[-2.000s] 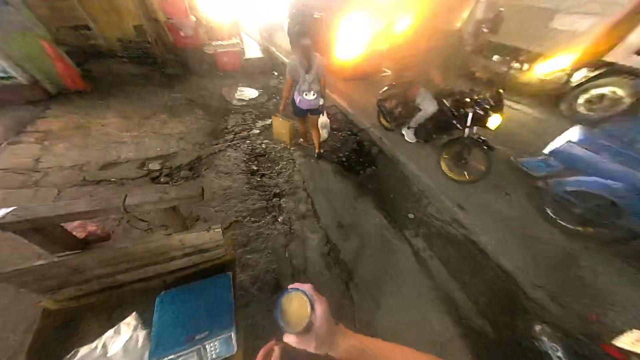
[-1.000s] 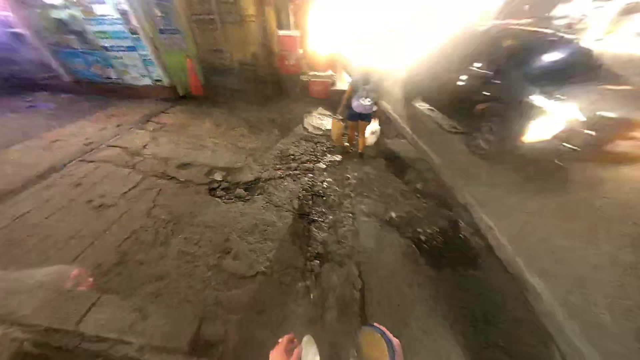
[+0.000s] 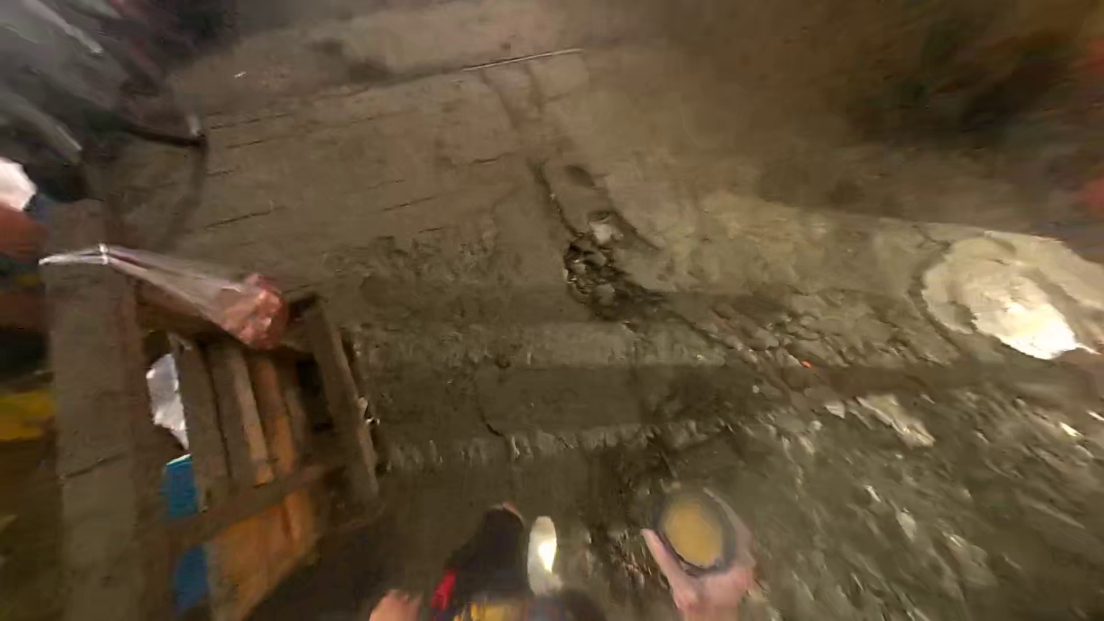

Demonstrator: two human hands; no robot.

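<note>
My right hand [image 3: 711, 582], low and right of centre, is wrapped around a round cup or small tub [image 3: 693, 532] with a tan, creamy filling, seen from above. At the bottom edge, my left hand [image 3: 397, 606] shows only in part, blurred, so its fingers cannot be read. To the right of it are a dark thing with a red part [image 3: 483, 552] and a pale, shiny oval object [image 3: 542, 552]; whether that hand touches either one cannot be told.
A wooden stand with slats [image 3: 95, 405] fills the left side, with a clear plastic bag [image 3: 250, 310] holding something reddish on top and a blue object [image 3: 183, 496] below. Cracked, broken pavement [image 3: 595, 267] runs across the middle. A pale patch or sheet [image 3: 1018, 293] lies at the right.
The view has swung strongly to the left and down, away from the road, motorcycle and walking person. The cup remains in my right hand.
</note>
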